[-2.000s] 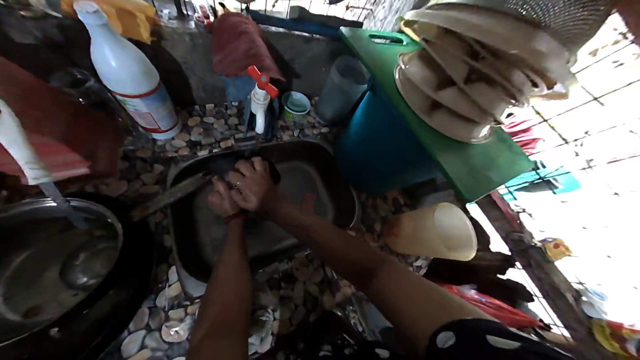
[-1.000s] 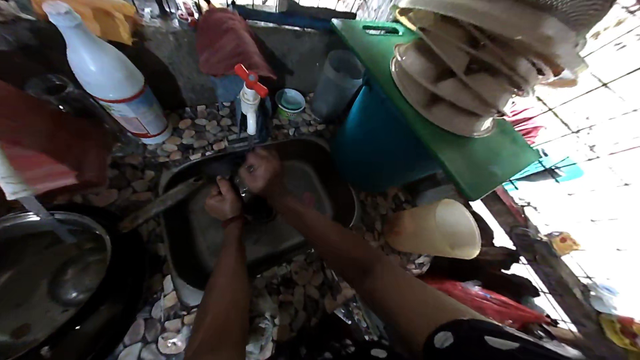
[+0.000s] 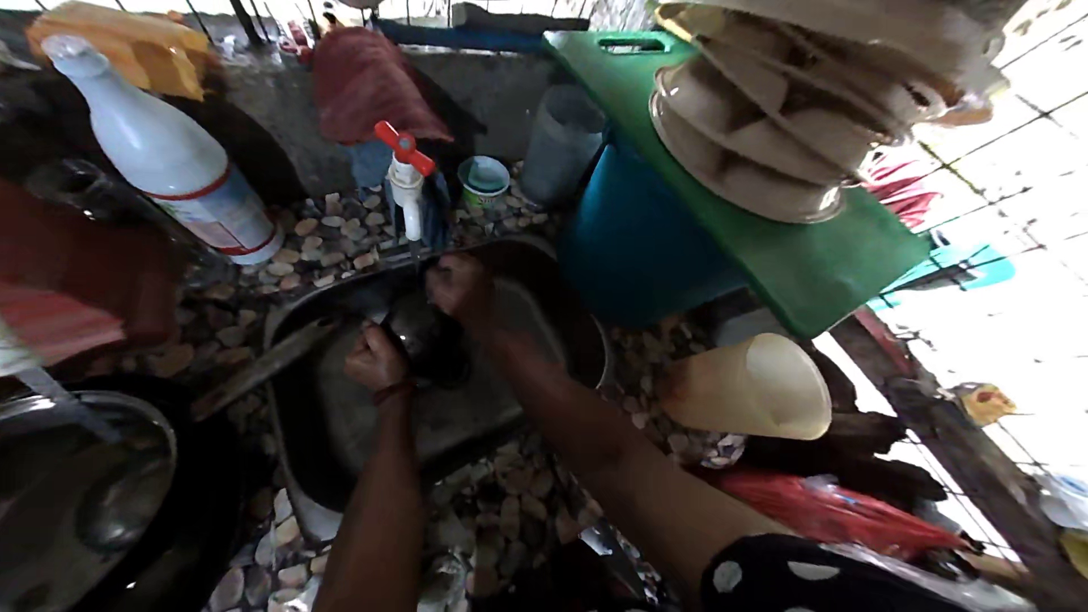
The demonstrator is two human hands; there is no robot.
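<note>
A dark, rounded, shiny vessel (image 3: pixel 418 330) is held over the metal sink basin (image 3: pixel 501 416), below the white plastic tap with a red handle (image 3: pixel 408 183). My left hand (image 3: pixel 376 357) grips its left edge. At its upper right, my right hand (image 3: pixel 459 285) is closed and slightly blurred, against or near the rim; whether it holds something cannot be told. A thin stream seems to come from the spout. A long wooden handle (image 3: pixel 263 365) lies across the sink's left edge, left of my left hand; its far end is in shadow.
At the left stand a white plastic bottle (image 3: pixel 161 153) and a large pot (image 3: pixel 166 425) with a ladle inside. Right of the sink are a blue bucket (image 3: pixel 637 246) under a green cutting board (image 3: pixel 816 263) stacked with dishes, a yellowish plastic container (image 3: pixel 731 387) and a red plastic bag (image 3: pixel 841 510).
My hands were close together two seconds ago and have moved apart. The dark vessel's rounded shape now shows between them, under the tap.
</note>
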